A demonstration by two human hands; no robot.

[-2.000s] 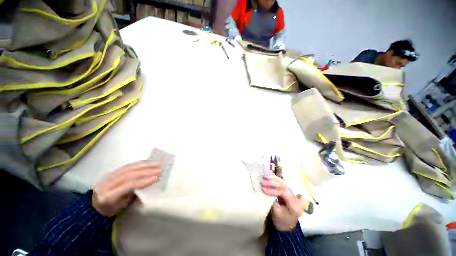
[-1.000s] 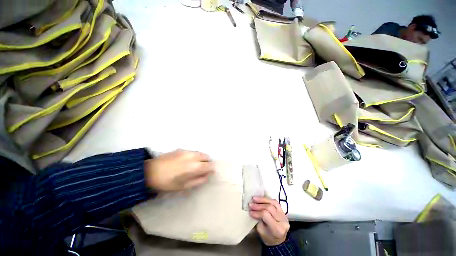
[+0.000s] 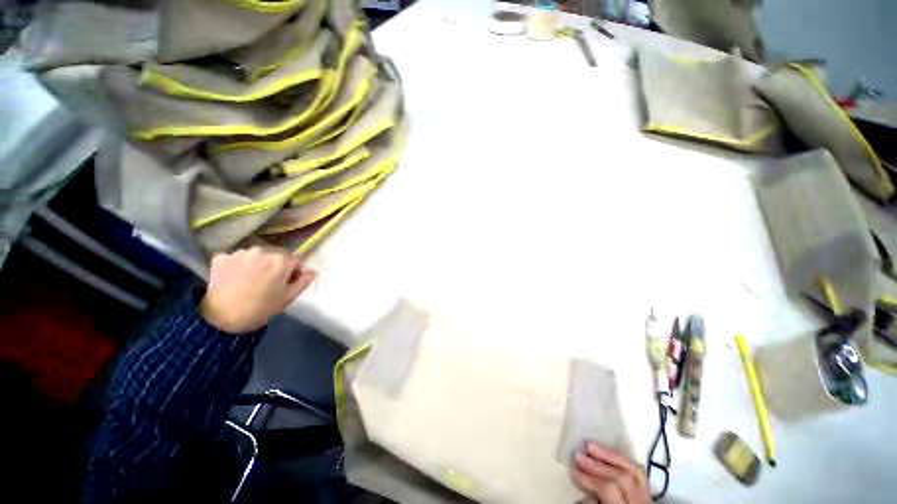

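A beige tote bag [image 3: 482,404] lies base up at the table's near edge. Greyer corner patches [image 3: 391,346] mark both ends of its base, and yellow edging shows at its left side. My right hand [image 3: 610,474] is at the bag's lower right corner, fingers over the right patch; the picture's bottom edge cuts the hand off and its thumb is hidden. My left hand [image 3: 254,285] is off this bag, at the lower end of the left bag pile [image 3: 285,128]. Its fingers are curled, and whether they grip anything is hidden.
Slim tools with dark loops [image 3: 659,394], a mottled stick [image 3: 692,374], a yellow pencil [image 3: 755,399], a small block [image 3: 737,458] and a pot [image 3: 802,374] lie right of the bag. More bags [image 3: 816,217] lie at right. A chair frame [image 3: 251,443] stands below left.
My left hand has left the bag's base and moved left to the pile. My right hand stays at the bag's right corner. The view has turned left.
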